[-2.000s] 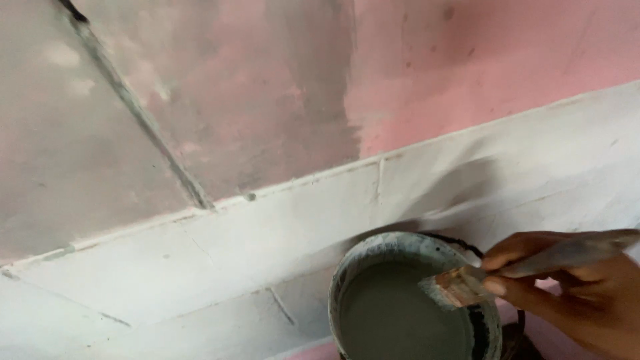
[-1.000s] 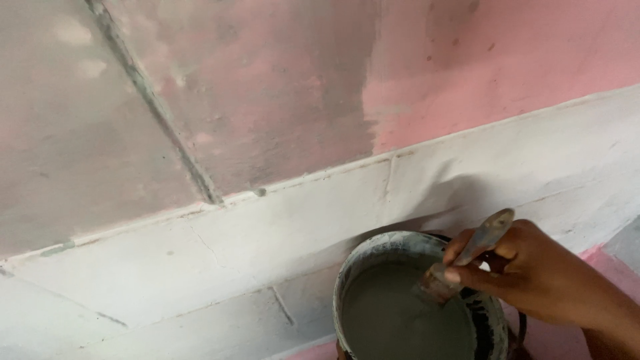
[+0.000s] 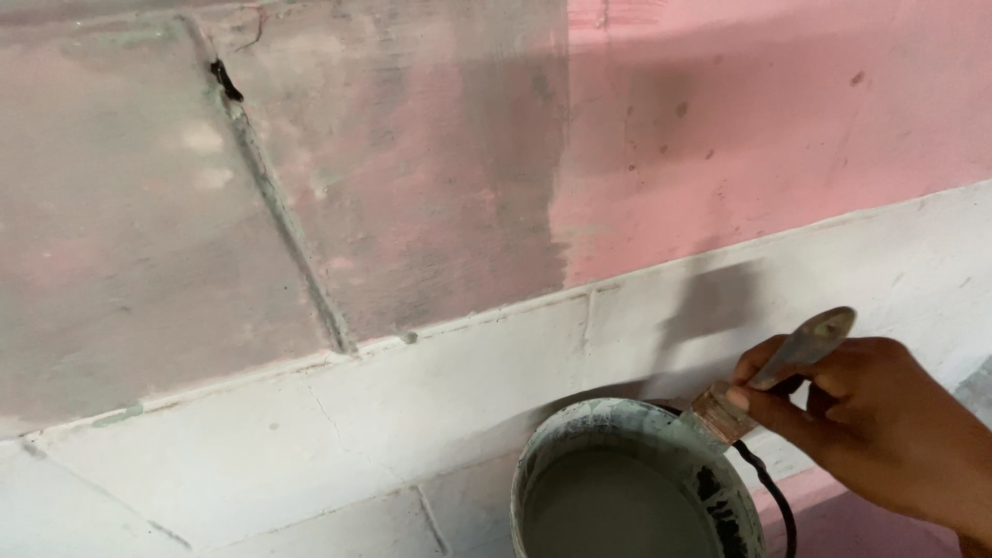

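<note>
My right hand [image 3: 868, 418], at the lower right, pinches a flat paintbrush [image 3: 802, 353] near its ferrule. The handle points up and the wet, grey-coated bristles tilt down to the left, at the right rim of a bucket. The round bucket [image 3: 531, 473] stands at the bottom of the view, its inner wall smeared with pale coating. Inside lies smooth dark grey liquid [image 3: 620, 504]. Whether the bristles touch the rim, I cannot tell. My left hand is out of view.
Behind the bucket runs a white band [image 3: 480, 372] with thin grooves. Above it, the surface is pink [image 3: 775, 155] at right and streaked grey [image 3: 139, 271] at left, with a grooved joint [image 3: 283, 221] and a dark hole [image 3: 225, 80]. A black cable-like handle [image 3: 767, 480] curves beside the bucket.
My right hand has lifted the brush out of the grey liquid, where its bristles were a second ago, to the bucket's right rim. The view has shifted.
</note>
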